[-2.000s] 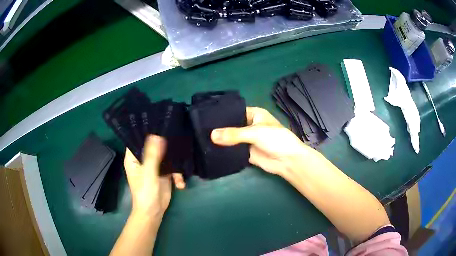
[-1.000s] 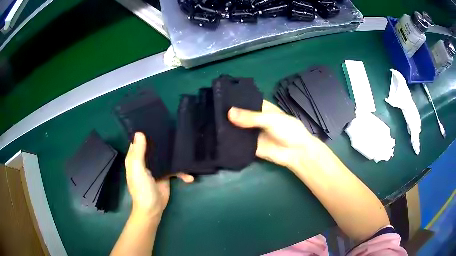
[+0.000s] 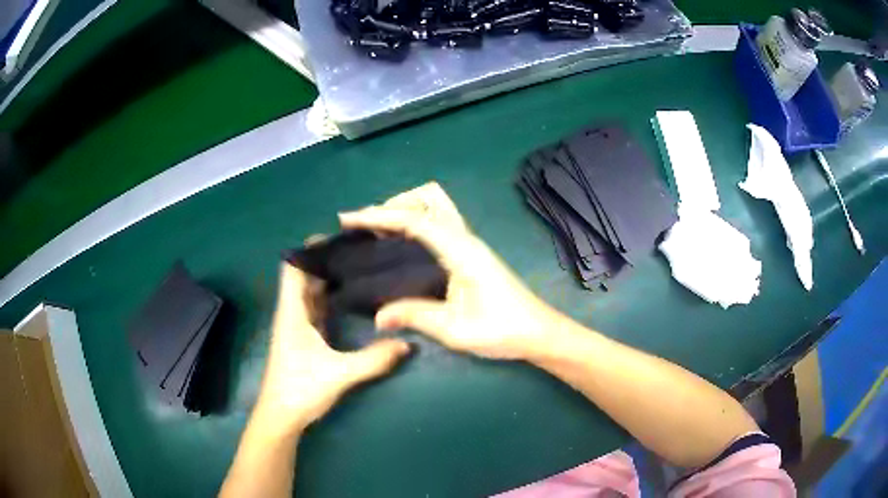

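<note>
A compact stack of matte black cards (image 3: 385,274) is held above the green bench in front of me, slightly blurred. My right hand (image 3: 458,287) grips its right end, fingers over the top and thumb below. My left hand (image 3: 316,345) is around its left end, with the thumb spread out below the stack. The left fingers are partly hidden behind the cards. A loose pile of black cards (image 3: 175,331) lies on the bench at left. A larger fanned pile of black cards (image 3: 623,185) lies to the right of my hands.
A white strip (image 3: 687,160), a crumpled white cloth (image 3: 713,261) and a limp white cloth (image 3: 782,199) lie at right. A blue bin (image 3: 813,117) with a bottle stands behind them. A grey tray (image 3: 487,80) of black parts is at the back. A carton (image 3: 73,389) edges the left.
The fanned cards are now one compact stack, turned more level between my hands. My right hand has moved left and closed over its end. The piles on the bench look unchanged.
</note>
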